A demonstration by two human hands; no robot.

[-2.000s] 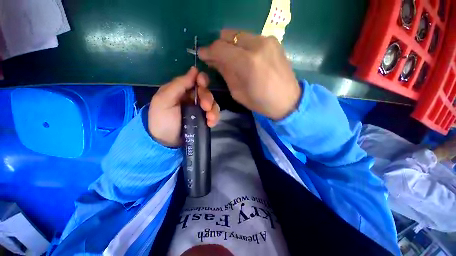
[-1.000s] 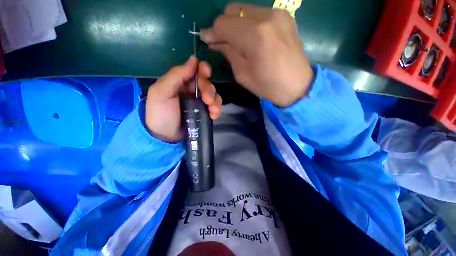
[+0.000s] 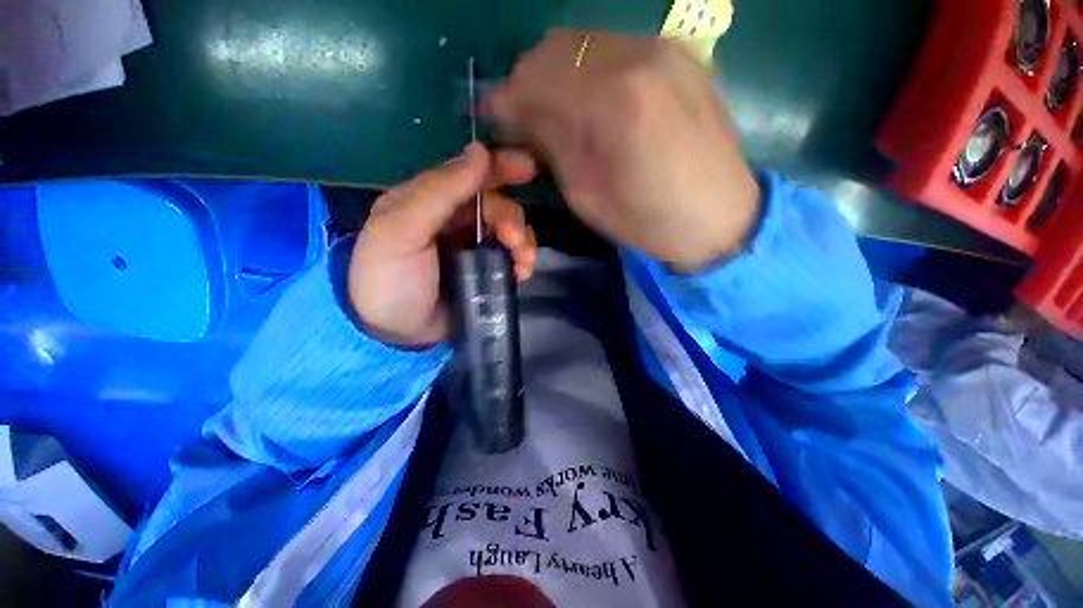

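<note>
My left hand (image 3: 434, 244) pinches the thin silver shaft (image 3: 473, 107) of a black cylindrical driver (image 3: 487, 356). The driver's body hangs over my lap and its shaft points away from me over the bench edge. My right hand (image 3: 629, 137) is just right of the shaft, with its fingertips curled and blurred close to it. I cannot tell whether the right fingertips hold something small. A pale yellow strip with rows of dots (image 3: 698, 21) lies on the bench beyond my right hand.
Red trays (image 3: 938, 125) with round watch heads (image 3: 983, 143) stand at the right on the dark green bench (image 3: 285, 125). Whitish sheets (image 3: 65, 54) lie at the upper left. A blue stool (image 3: 125, 261) is at lower left. Another person's pale sleeve (image 3: 998, 392) shows at right.
The silver sliver seen across the shaft near the right fingertips earlier no longer shows clearly. The driver has shifted slightly right and its body is now blurred. My right hand stays beside the shaft.
</note>
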